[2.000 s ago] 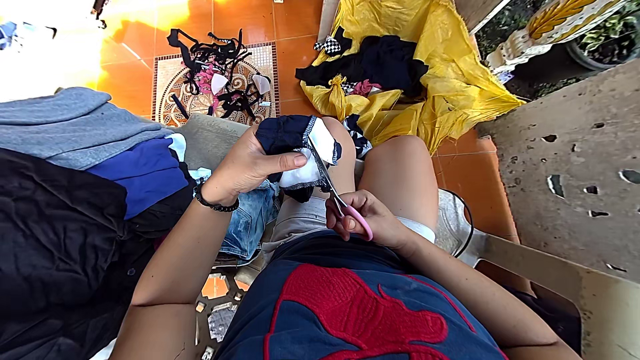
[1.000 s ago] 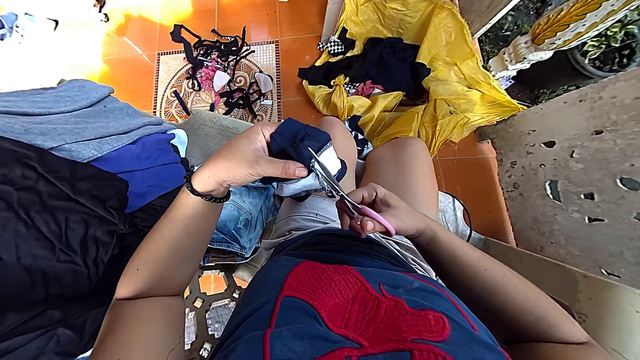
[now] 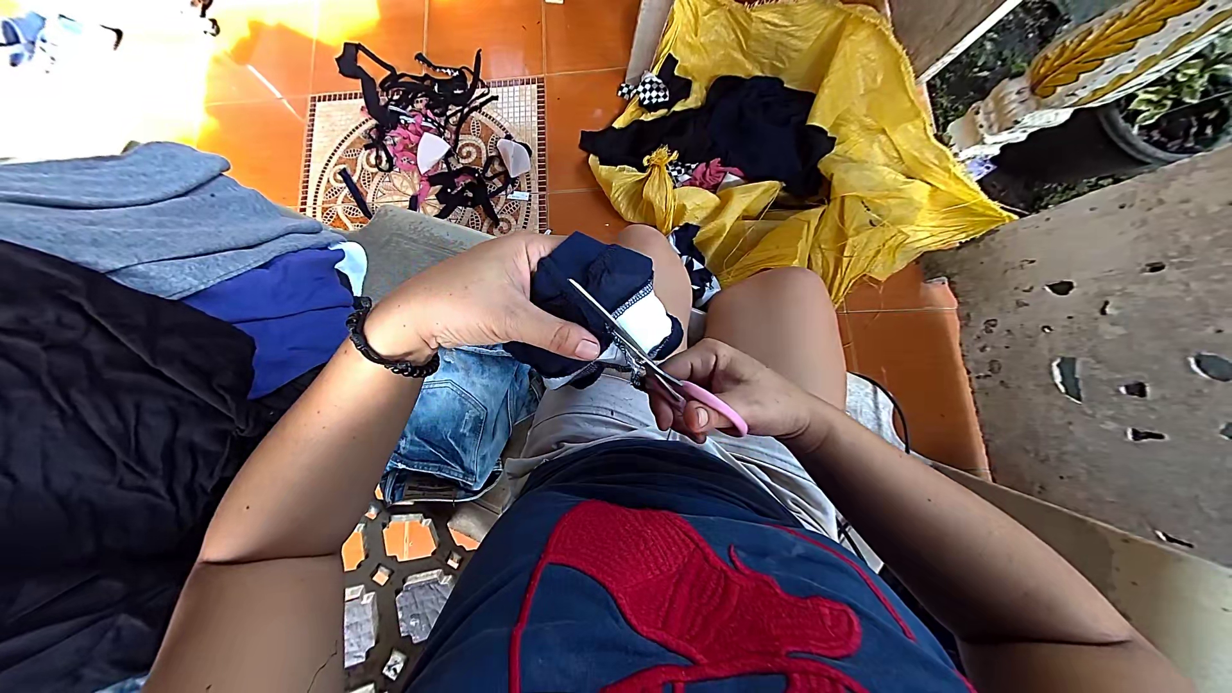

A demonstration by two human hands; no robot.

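Above my lap, my left hand point(image 3: 491, 303), with a black beaded bracelet at its wrist, grips a bunched navy fabric piece point(image 3: 587, 274) that has a white section and a stitched seam. My right hand point(image 3: 727, 390) holds pink-handled scissors point(image 3: 710, 406). Their blades point up and to the left and lie across the navy piece, beside the white section. The blades are somewhat parted. Part of the fabric under the blades is hidden, as are the fingertips of my left hand behind the cloth.
Grey cloth point(image 3: 154, 217), blue cloth point(image 3: 279, 303), black cloth point(image 3: 106, 433) and jeans point(image 3: 457, 414) lie at the left. Black straps and scraps point(image 3: 433, 96) lie on the tiled floor ahead. A yellow sack point(image 3: 866, 144) with dark fabric is at the upper right, near a pitted grey surface point(image 3: 1097, 337).
The navy fabric has been turned and bunched in my left hand, so less white shows than two seconds ago. My right hand with the scissors has shifted slightly to the right.
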